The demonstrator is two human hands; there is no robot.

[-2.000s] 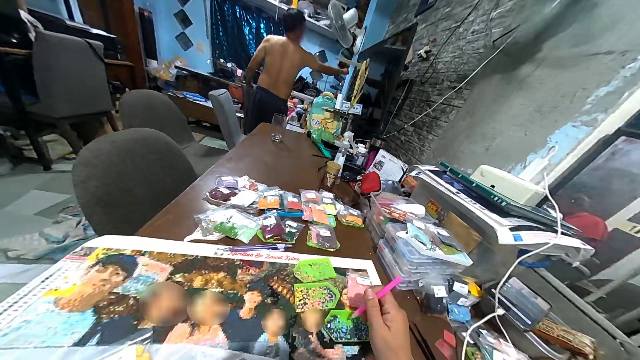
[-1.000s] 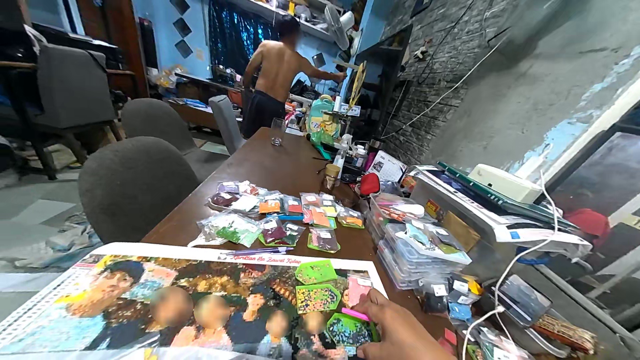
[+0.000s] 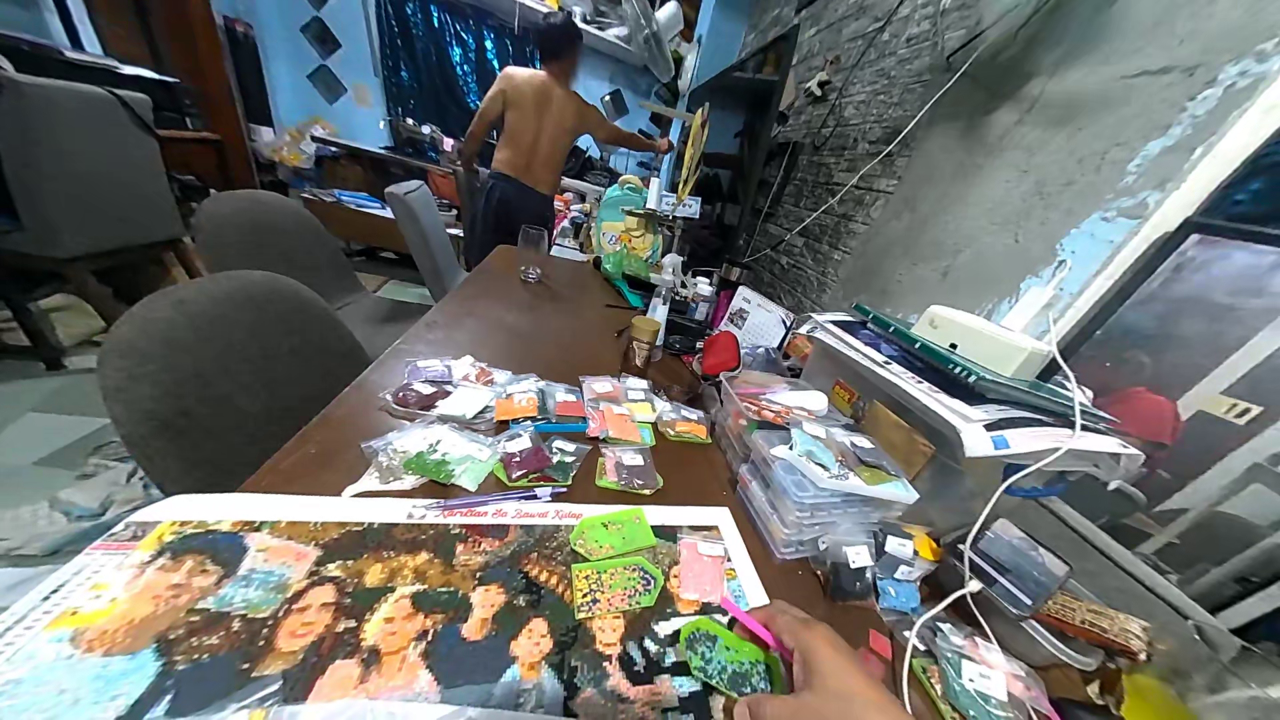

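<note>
My right hand (image 3: 825, 665) holds a pink pen-like tool (image 3: 752, 625) at the lower right, beside a green tray (image 3: 725, 655) of dark and pale beads. Two more green trays (image 3: 612, 534) (image 3: 615, 586), one holding multicoloured beads, lie on a diamond-painting canvas (image 3: 400, 620) with a pixelated group picture. A small bag of pink beads (image 3: 701, 568) rests near the canvas's right edge. Purple pens (image 3: 500, 497) lie along its top edge. Beyond are small plastic bags of coloured beads (image 3: 525, 452), some on green trays. My left hand is out of view.
Stacked clear plastic boxes (image 3: 800, 490) and a large bin (image 3: 870, 400) stand right, with a white cable (image 3: 985, 530) across. A drinking glass (image 3: 532, 253) and a brown-capped jar (image 3: 641, 345) stand on the table (image 3: 480, 320). Grey chairs (image 3: 220, 380) line the left. A person (image 3: 535, 130) stands beyond.
My right hand has moved lower with the pink tool, whose tip was higher two seconds ago near the pink bag. The person beyond still reaches an arm to the right.
</note>
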